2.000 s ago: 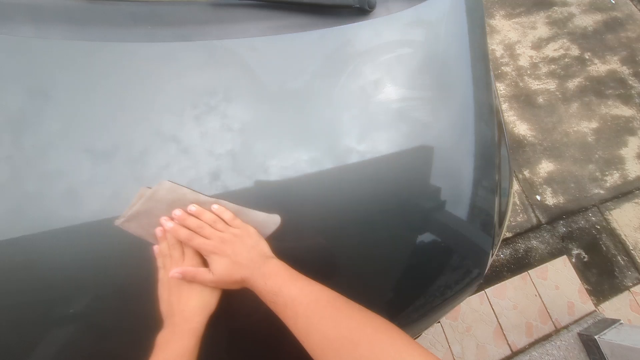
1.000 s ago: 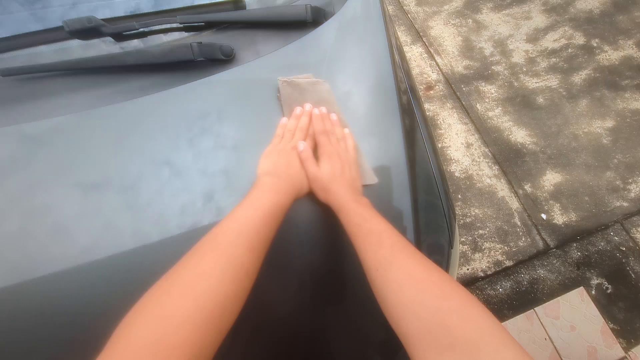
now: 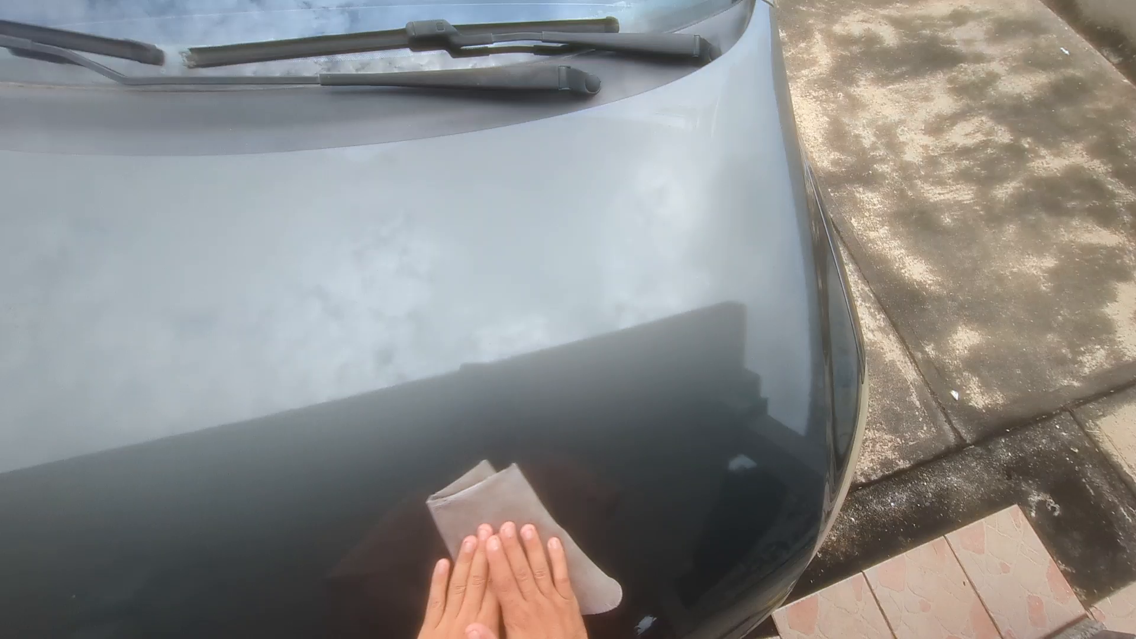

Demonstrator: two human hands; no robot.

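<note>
Near the bottom of the head view, a folded grey-beige cloth (image 3: 506, 506) lies flat on the dark, glossy hood of a car (image 3: 373, 266). My left hand (image 3: 460, 586) rests with its fingers over the cloth's lower left part. Beside it, touching it, my right hand (image 3: 535, 581) presses flat on the lower middle of the cloth. The fingers of both hands point away from me, and neither hand is curled around the cloth. Both wrists are cut off by the lower edge of the view. The hood mirrors clouds and a dark straight-edged shape.
Wiper arms (image 3: 461, 82) cross the base of the windshield (image 3: 311, 22) at the top. The headlight edge (image 3: 839, 355) curves down the hood's right side. Stained concrete paving (image 3: 985, 204) lies to the right, with patterned tiles (image 3: 941, 586) at the lower right.
Both hands and the cloth have moved from near the hood's right side, below the wipers, back to its near part. Two seconds ago they were farther left, with the right hand overlapping the left.
</note>
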